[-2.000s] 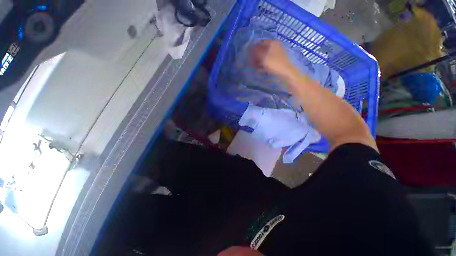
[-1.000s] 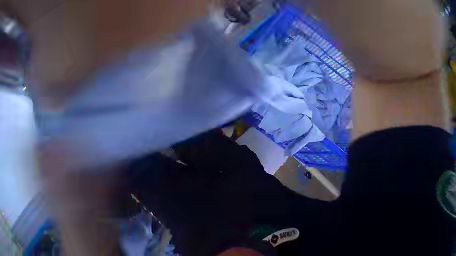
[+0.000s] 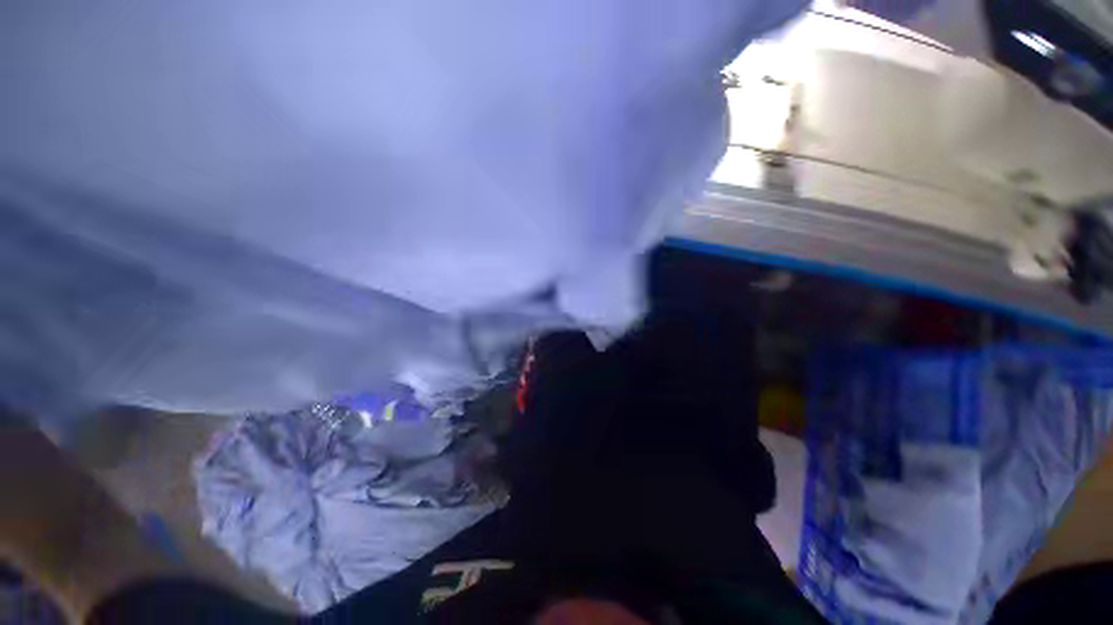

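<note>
A large light blue cloth (image 3: 366, 159), blurred and close to the camera, fills the upper left and hangs in front of the table's left part. A bare left forearm (image 3: 49, 513) shows at the lower left and runs up to the cloth's lower edge. My left hand does not show; the cloth may hide it. A sliver of my right forearm shows at the right edge, low down, and my right hand is out of view.
The white machine table (image 3: 903, 134) with its grey, blue-rimmed edge is at upper right, with a dark machine part (image 3: 1062, 61). A blue crate (image 3: 830, 488) with light blue pieces stands lower right. A crumpled light blue pile (image 3: 293, 501) lies lower left.
The view has swung left from the crate, which now sits lower right. The light blue cloth has come up across the upper left. The right arm has mostly left the view.
</note>
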